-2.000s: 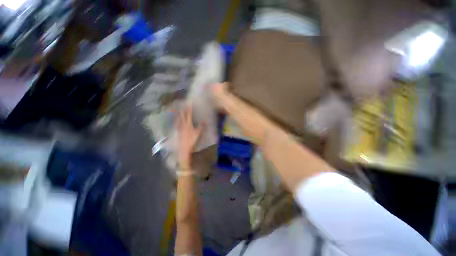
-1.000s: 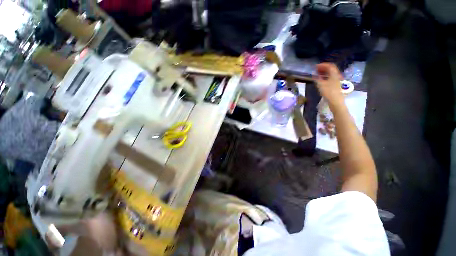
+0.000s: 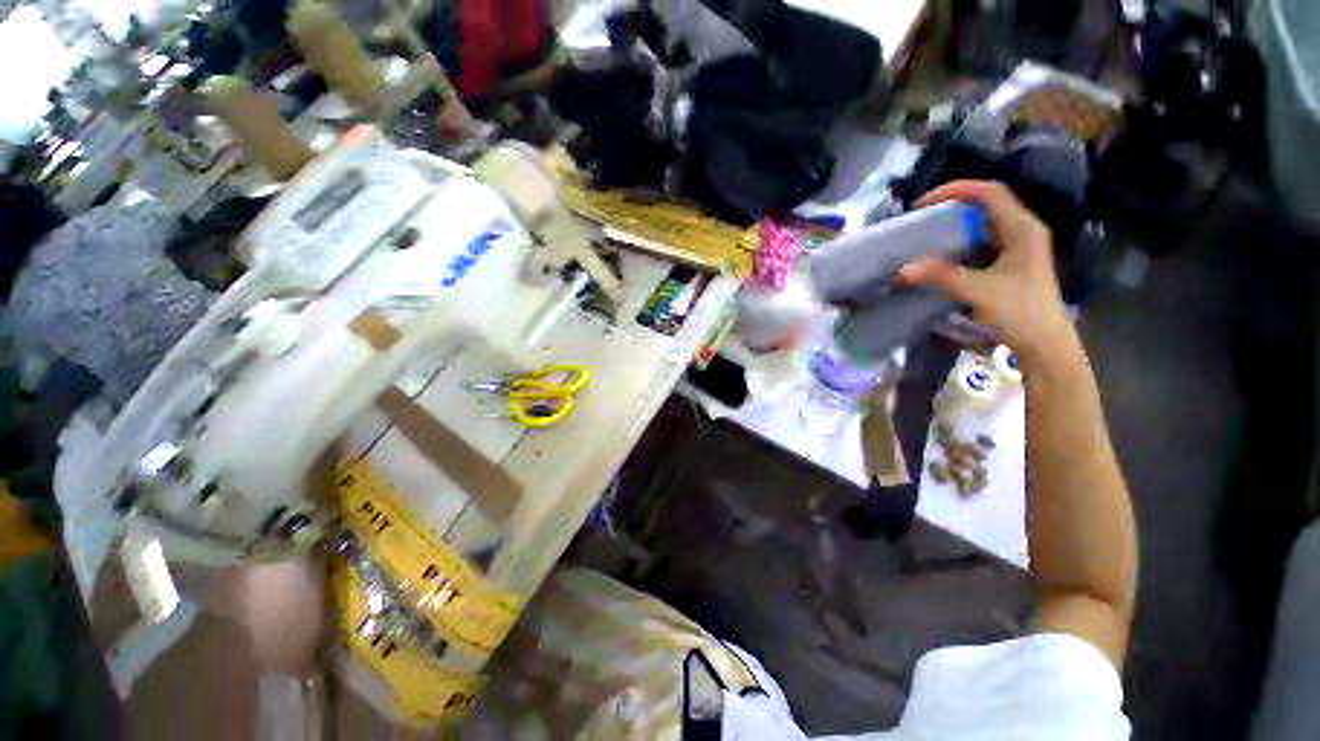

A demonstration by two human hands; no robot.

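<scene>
My right hand [image 3: 999,275] is raised over the side shelf and grips a grey thread spool with a blue end [image 3: 905,249]. A second grey spool shape [image 3: 890,322] with a greenish end shows just below it, close to my fingers; whether I hold it too is unclear. A blurred skin-toned shape at the lower left, beside the brown panel [image 3: 203,680], may be my left hand; no fingers can be made out.
The white sewing machine [image 3: 348,275] stands at left. Yellow-handled scissors [image 3: 547,394] and a brown strip [image 3: 449,452] lie on its table, near yellow tape [image 3: 420,572]. The shelf holds a purplish jar [image 3: 844,384], white spools [image 3: 976,381] and small brown bits [image 3: 960,463].
The view has swung from the floor crate and panels to the machine and shelf. My right hand, blurred over the shelf a second ago, now visibly holds the grey spool.
</scene>
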